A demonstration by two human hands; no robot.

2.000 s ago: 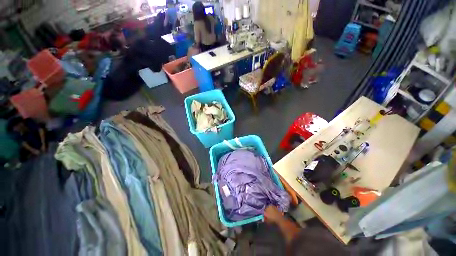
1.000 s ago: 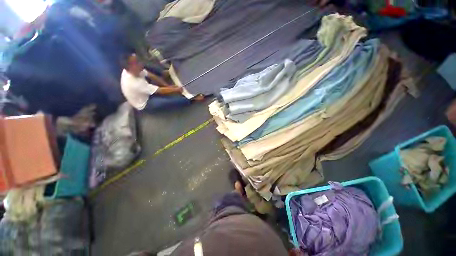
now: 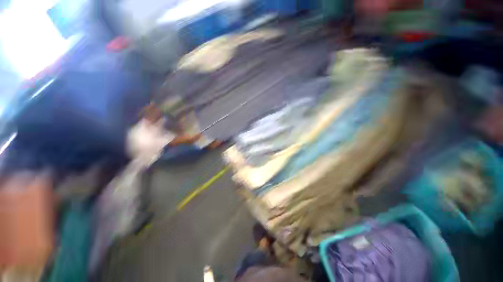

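The view is blurred. A turquoise basket (image 3: pixel 411 210) holding crumpled purple cloth (image 3: pixel 383 256) stands at the lower right, cut off by the bottom edge. A long heap of beige, blue and pale green garment pieces (image 3: pixel 331 151) lies on the floor beside it. Neither my left hand nor my right hand shows. At the bottom centre are part of my brown top and what looks like my foot and lower leg, close to the heap.
A second turquoise basket (image 3: pixel 463 187) with beige cloth stands at the right. A crouching person in a white top (image 3: pixel 146 143) is at the left, beside dark cloth (image 3: pixel 248 91). An orange tub (image 3: pixel 27 220) is at the left edge. A yellow line (image 3: pixel 201 189) crosses the floor.
The view has swung from the table and baskets towards the heap and crouching person. Over the last second, the nearer basket and heap have shifted lower in the picture. The hand earlier at the basket no longer shows.
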